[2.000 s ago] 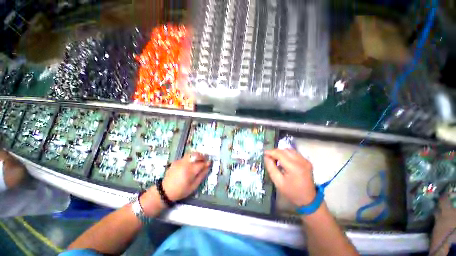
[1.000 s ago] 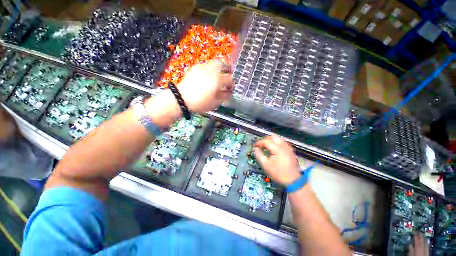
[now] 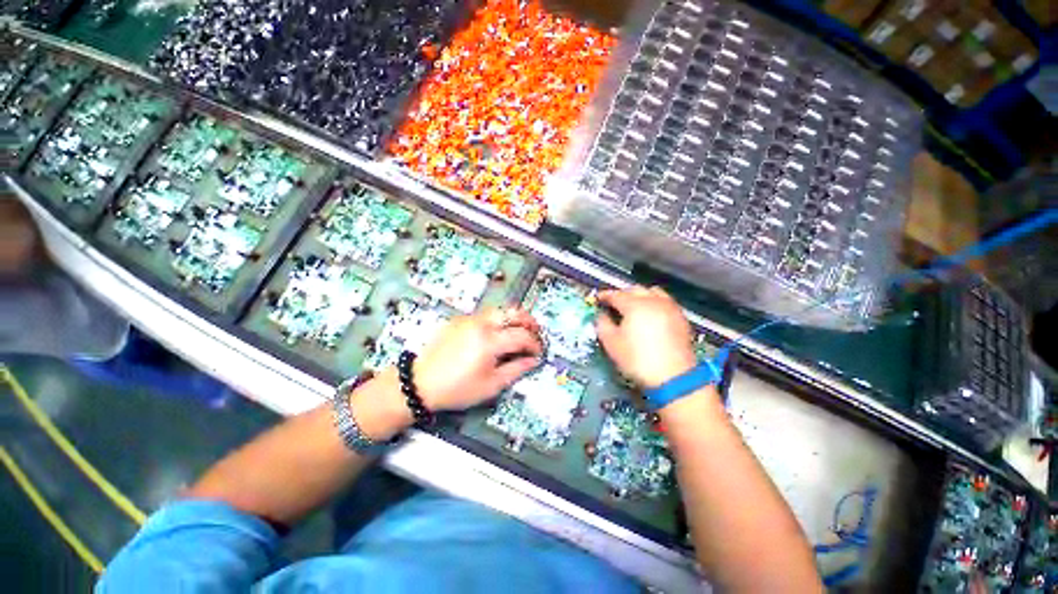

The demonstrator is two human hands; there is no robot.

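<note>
Green circuit boards crowded with silvery parts lie four to a dark-framed carrier in front of me; one board [image 3: 536,406] is at the lower left of the nearest carrier. My left hand [image 3: 478,357], with a beaded bracelet and a metal watch, is over the carrier's left side, fingers bent beside the upper left board [image 3: 564,316]. My right hand [image 3: 645,337], with a blue wrist strap [image 3: 685,383], is at that board's right edge, thumb and fingertips close together. Whether either hand holds a small part cannot be told.
Behind the rail are a black component heap [image 3: 313,64], an orange component heap [image 3: 506,104], a large clear blister tray stack [image 3: 743,151] and a smaller tray stack [image 3: 977,354]. More carriers lie left and right. A coiled blue cord [image 3: 850,522] lies on a pale surface at right.
My left hand has come back from the orange heap to the carrier. My right hand stays near the carrier's upper boards. The camera view has shifted.
</note>
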